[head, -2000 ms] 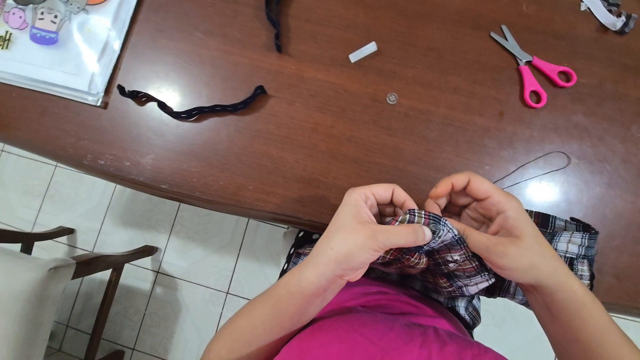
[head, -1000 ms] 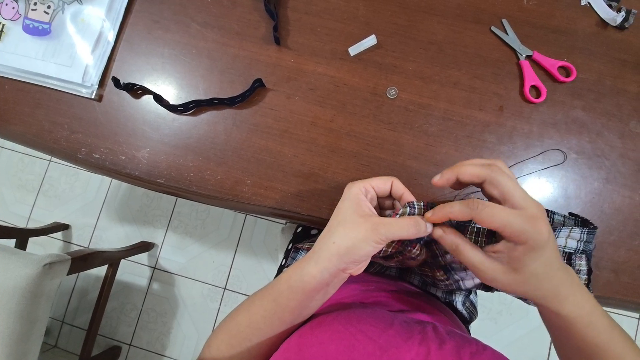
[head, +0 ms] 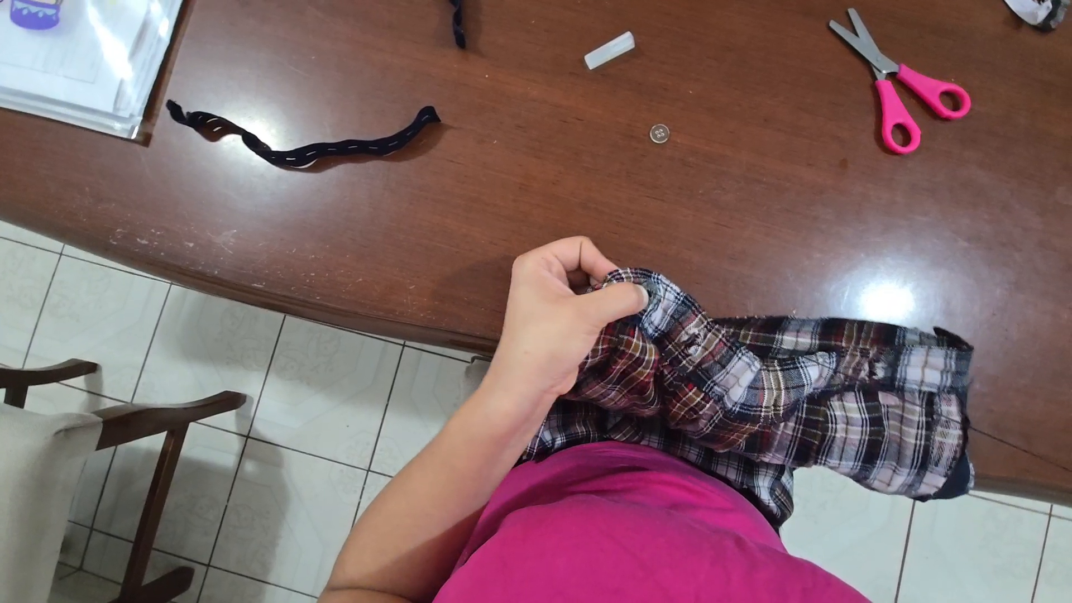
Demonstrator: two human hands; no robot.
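Observation:
My left hand (head: 557,314) pinches the edge of a plaid cloth garment (head: 779,385) between thumb and bent fingers, near the table's front edge. The garment hangs over that edge and spreads to the right, across my lap. My right hand is out of the frame. A dark thread (head: 1017,448) runs over the table at the right, beside the garment. Beyond my left hand lies a small round button (head: 660,134). Scissors with pink handles (head: 898,79), blades slightly apart, rest at the upper right.
On the wooden table (head: 502,193) are a short white piece (head: 610,51), a dark strip with white stitches (head: 335,152), another dark strip (head: 457,21) and a clear plastic folder (head: 75,67). An armchair (head: 50,452) stands at the lower left on the tiled floor.
My right hand, earlier at the cloth beside my left hand, has left the view. More of the garment shows at the right. My left hand keeps its hold.

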